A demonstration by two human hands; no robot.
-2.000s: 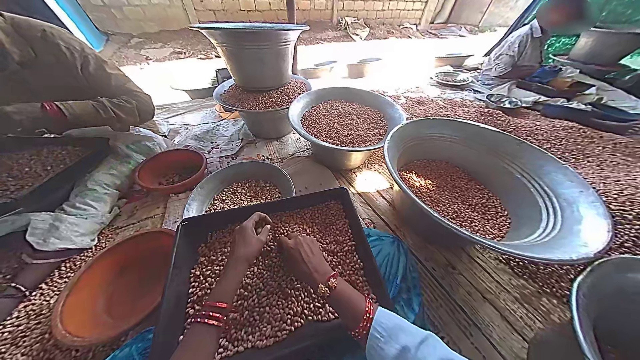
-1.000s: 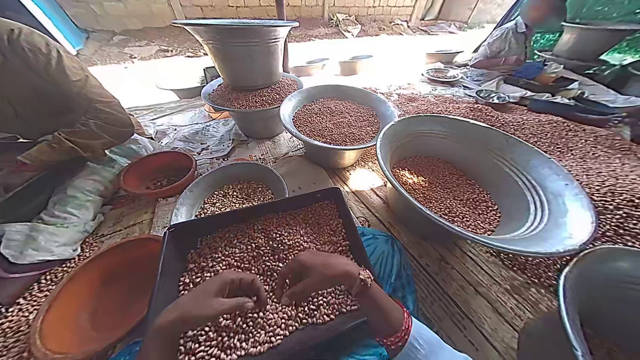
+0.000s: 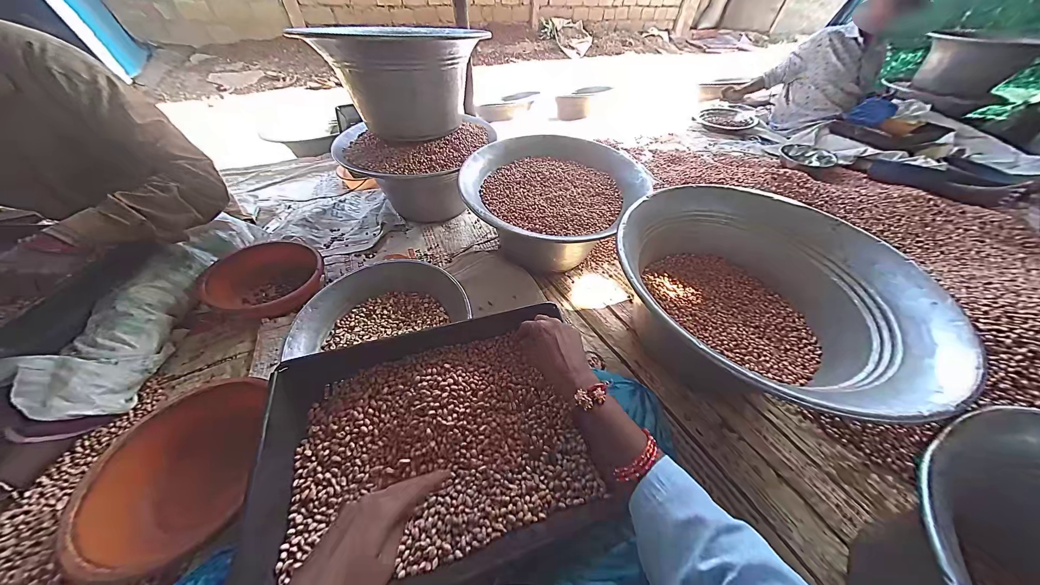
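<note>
A dark rectangular tray (image 3: 272,455) full of brown nuts or seeds (image 3: 455,414) lies tilted in front of me. My left hand (image 3: 370,520) rests low on the heap near the tray's front left, fingers spread, with nothing visibly held. Up at the tray's far right corner is my right hand (image 3: 554,349), its fingers curled by the rim; whether they grip the rim or some nuts cannot be told. Just past the far edge stands a metal basin (image 3: 305,333) with paler nuts in it.
Left of the tray are an orange bowl (image 3: 162,479) and a smaller reddish bowl (image 3: 260,276). Metal basins of nuts stand beyond, a large one (image 3: 877,309) at right. Another basin (image 3: 942,487) is at lower right. One person (image 3: 106,146) sits at left, another (image 3: 825,77) at far right.
My hands were close together over the nuts. My right hand has moved away to the tray's far right corner, while the left has opened out near the front.
</note>
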